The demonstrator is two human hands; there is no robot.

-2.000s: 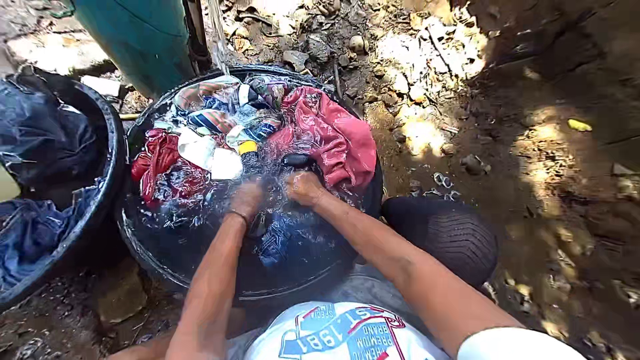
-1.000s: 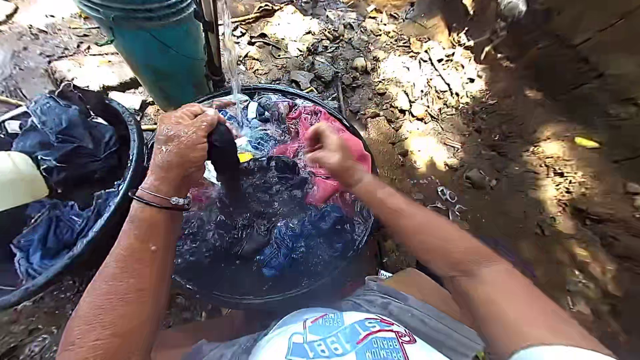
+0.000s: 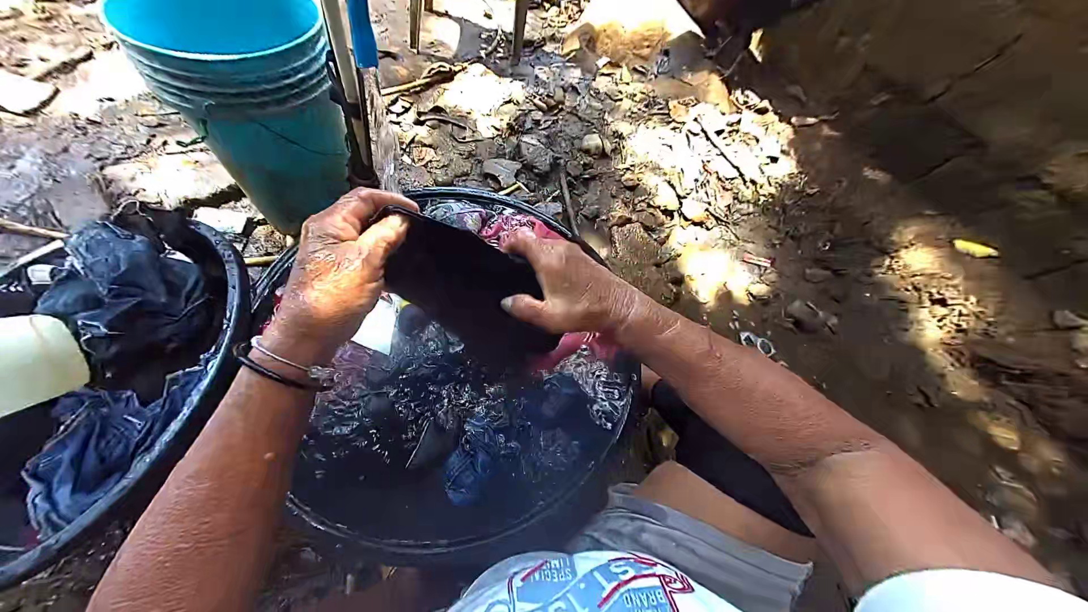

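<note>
A black cloth [image 3: 467,285] hangs stretched between both hands over a round black tub [image 3: 408,544] of water. My left hand [image 3: 344,263] grips its upper left corner between thumb and fingers. On the cloth's right side, my right hand [image 3: 557,285] holds the edge, thumb and fingers spread along it. Beneath, blue cloth [image 3: 472,463] lies partly under the dark water. Pink cloth [image 3: 582,347] and a white piece [image 3: 376,327] show around the black one, which hides part of the tub's contents.
Left of the tub stands another black basin [image 3: 225,340] with wet denim [image 3: 136,289] and a pale plastic container [image 3: 38,361]. A teal bucket [image 3: 246,127] and upright poles stand behind. Stones and leaf litter [image 3: 671,195] cover the muddy ground.
Both hands were down at the water two seconds ago. One second ago the left hand held the bunched black cloth up alone; now it is spread out and the right hand has hold of it too.
</note>
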